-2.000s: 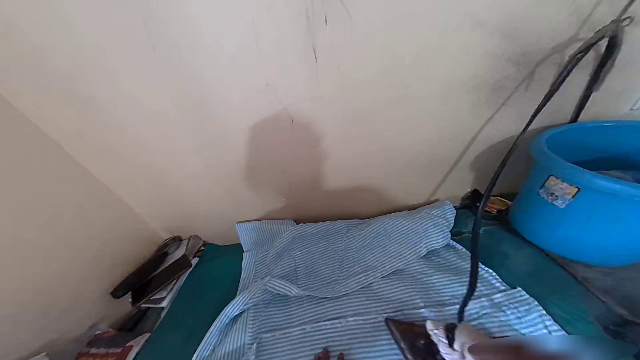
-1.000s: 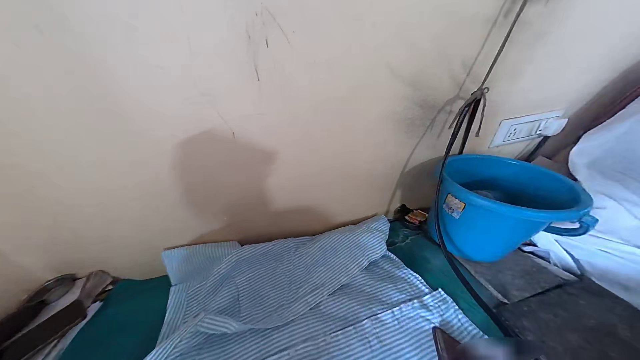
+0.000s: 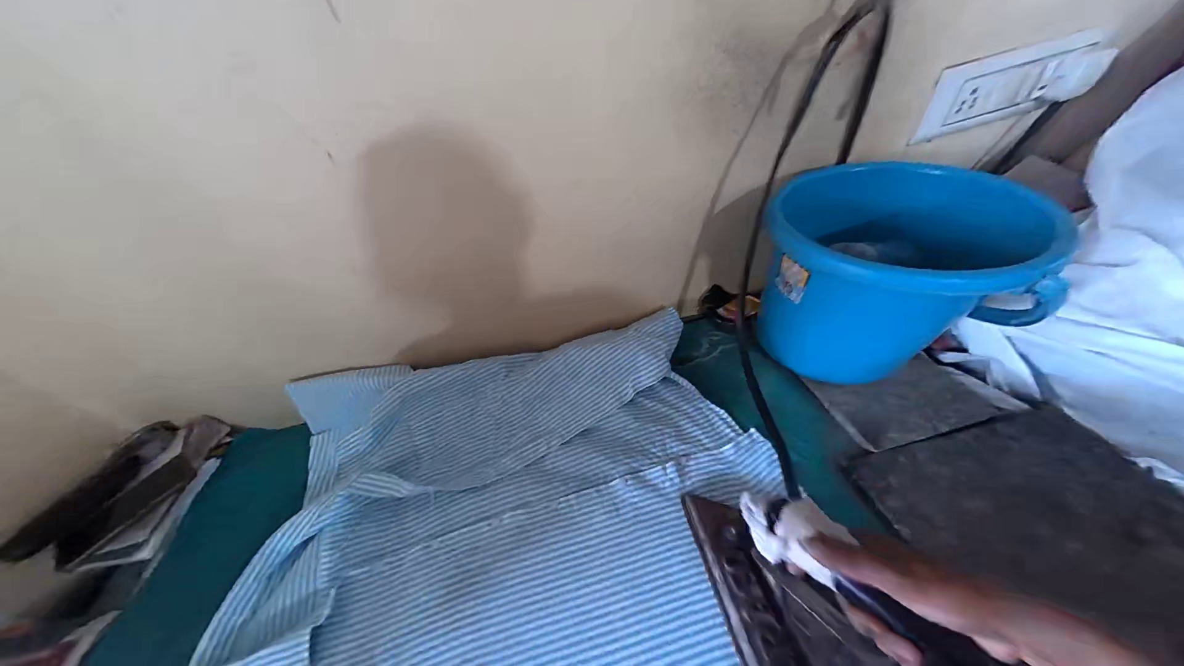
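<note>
At the lower right, my right hand point(image 3: 934, 592) is closed around the dark handle of an electric clothes iron point(image 3: 740, 578), which has white cloth wrapped near its cord end. The iron's dark metal body lies on the right side of a blue-and-white striped garment point(image 3: 536, 573). This garment is spread on a green cloth point(image 3: 213, 527), its far part folded and creased near the wall. From the iron a black cord point(image 3: 754, 370) rises to a loop high by the wall. My left hand is out of view.
A blue plastic tub point(image 3: 860, 319) stands right of the garment, with something inside. Behind it are a wall socket panel point(image 3: 1004, 88) and white cloth point(image 3: 1138, 277). Dark stone slabs point(image 3: 1027, 499) lie at the right. Several dark items and papers point(image 3: 139, 499) are piled at the left.
The view has swung right since two seconds ago, bringing in the socket panel and white cloth. My right hand still holds the iron. The fingertips at the bottom edge two seconds ago are out of view.
</note>
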